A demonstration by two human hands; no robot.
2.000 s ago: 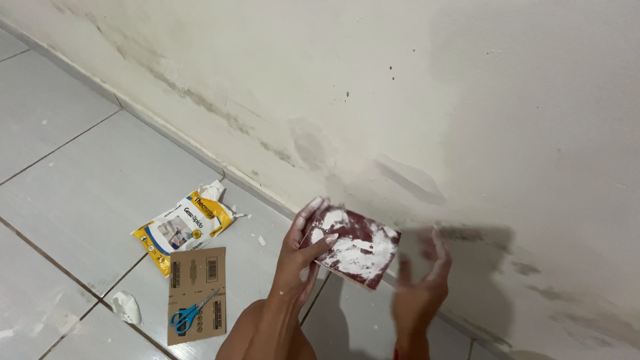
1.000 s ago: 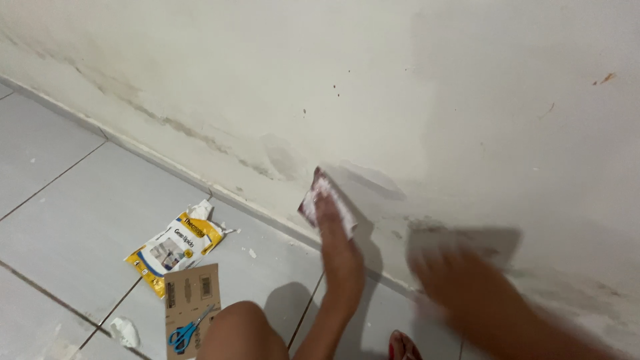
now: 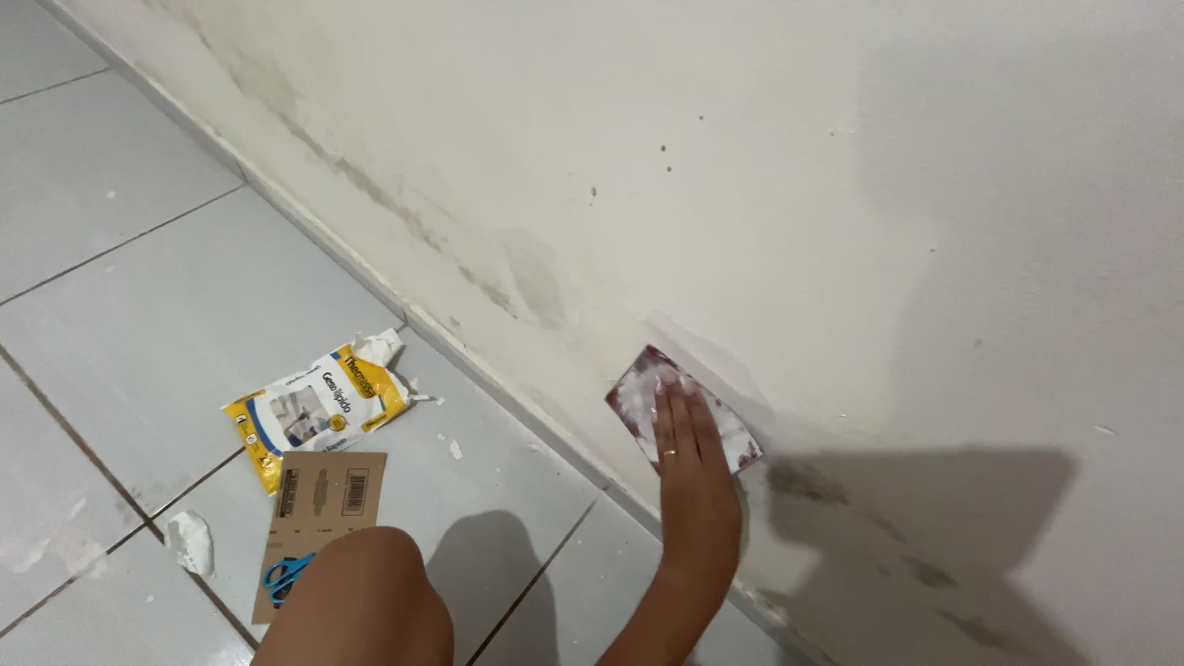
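My left hand (image 3: 689,435), a ring on one finger, lies over a dark red rectangular pad (image 3: 731,435) smeared with white. It holds the pad flat on the lower part of the white wall (image 3: 786,231), just above the baseboard. The fingers are together and point up; the thumb is hidden. Along the pad's upper right edge runs a greyish patch (image 3: 717,356) on the wall. My right hand is out of view. To the left, a torn yellow and white bag of quick plaster (image 3: 314,398) lies on the floor.
Blue-handled scissors (image 3: 285,575) lie on a brown printed sheet (image 3: 324,499), partly behind my bent knee (image 3: 361,601). A white lump (image 3: 190,543) sits on the tiles nearby. The baseboard (image 3: 481,375) runs diagonally; dark stains (image 3: 805,483) mark the wall.
Two seconds ago my left hand held the pad up off the wall, its whitened face showing; now it presses it on the wall. My right hand has left the view.
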